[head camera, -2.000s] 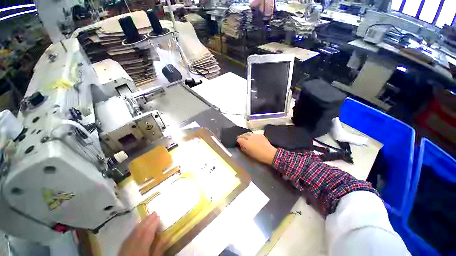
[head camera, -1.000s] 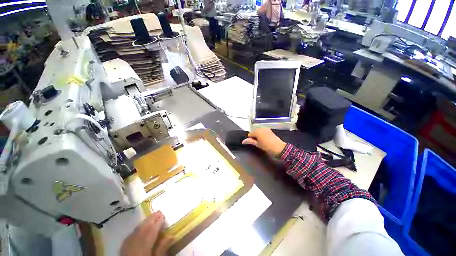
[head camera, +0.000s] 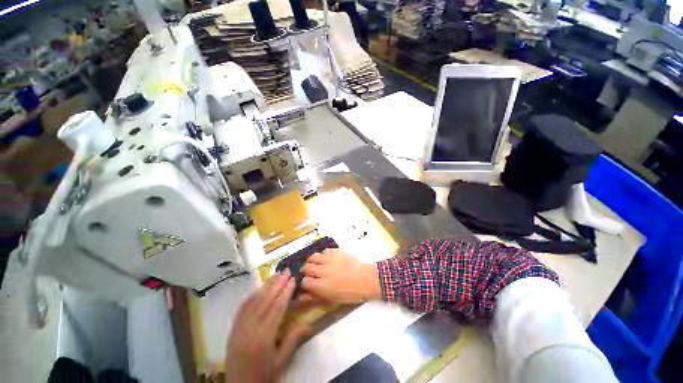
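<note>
A black fabric panel lies over the opening of the sewing template, partly hidden by my hands. My right hand rests on the panel with its fingers curled onto it. My left hand touches the panel's near left edge with its fingertips and looks slightly blurred. The amber template flap is raised behind the opening. Another black panel lies on the metal bed right of the template.
The white sewing machine head stands at left, close to my left hand. A control screen, a tall black stack, more black pieces, straps and a blue bin are at right. A black piece lies at the near edge.
My right hand has moved left from the pieces beside the template onto the opening, where a black panel now lies. My left hand has moved up to the panel. The view has shifted.
</note>
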